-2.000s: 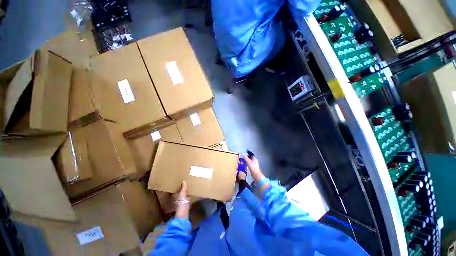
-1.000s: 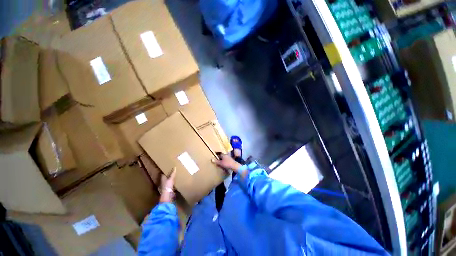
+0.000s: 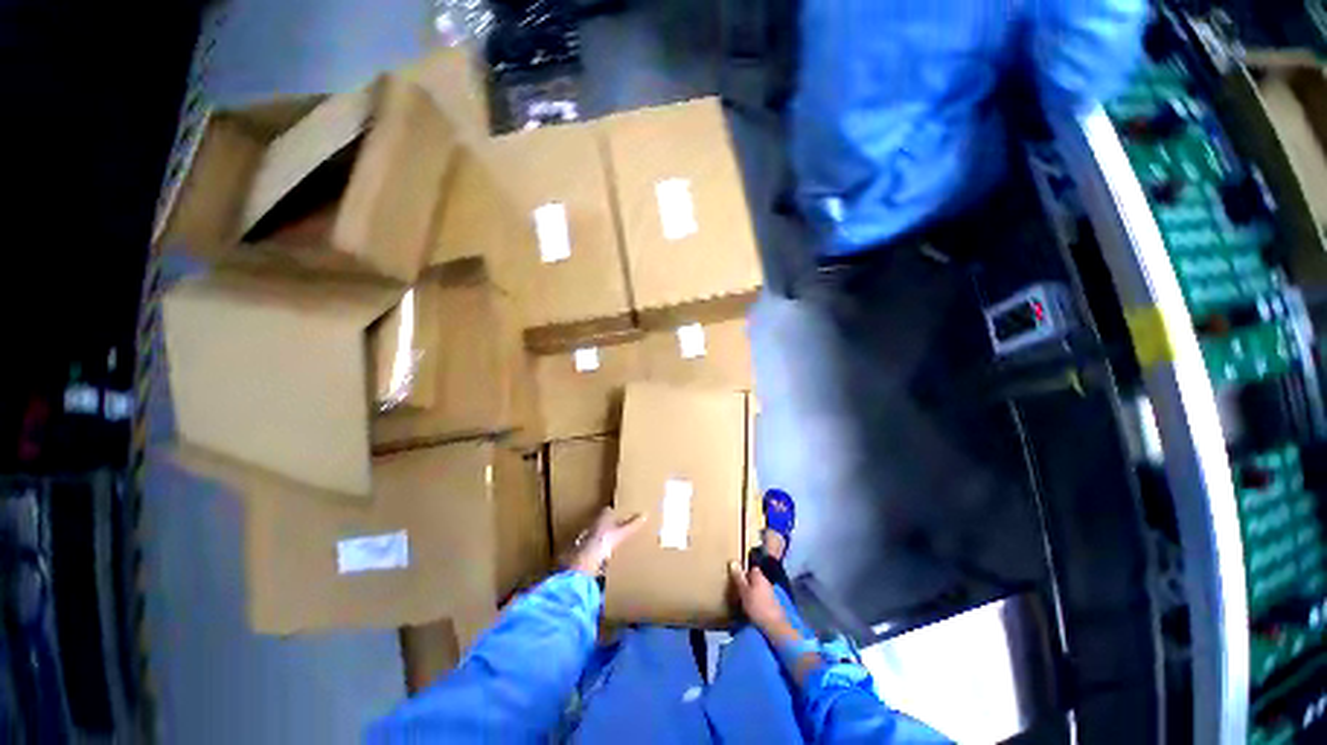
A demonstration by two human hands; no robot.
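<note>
A closed brown carton [image 3: 648, 451] with a white label lies in front of me, above or on the lower cartons of the stack; I cannot tell if it rests on them. My left hand [image 3: 607, 544] holds its left edge, fingers on the top near the label. My right hand [image 3: 755, 591] holds its lower right edge, and its fingers are partly hidden. Both sleeves are blue.
Labelled cartons [image 3: 558, 233] are stacked ahead. Opened cartons [image 3: 269, 381] with raised flaps lie to the left, beside a flat labelled carton [image 3: 432, 550]. A person in a blue smock [image 3: 902, 124] is ahead right. The white-edged line [image 3: 1186, 422] with green boards [image 3: 1196, 233] runs along the right.
The held carton has turned from slanted to nearly straight in front of me. Both hands have stayed on it. The view has shifted, so the stack shows farther right.
</note>
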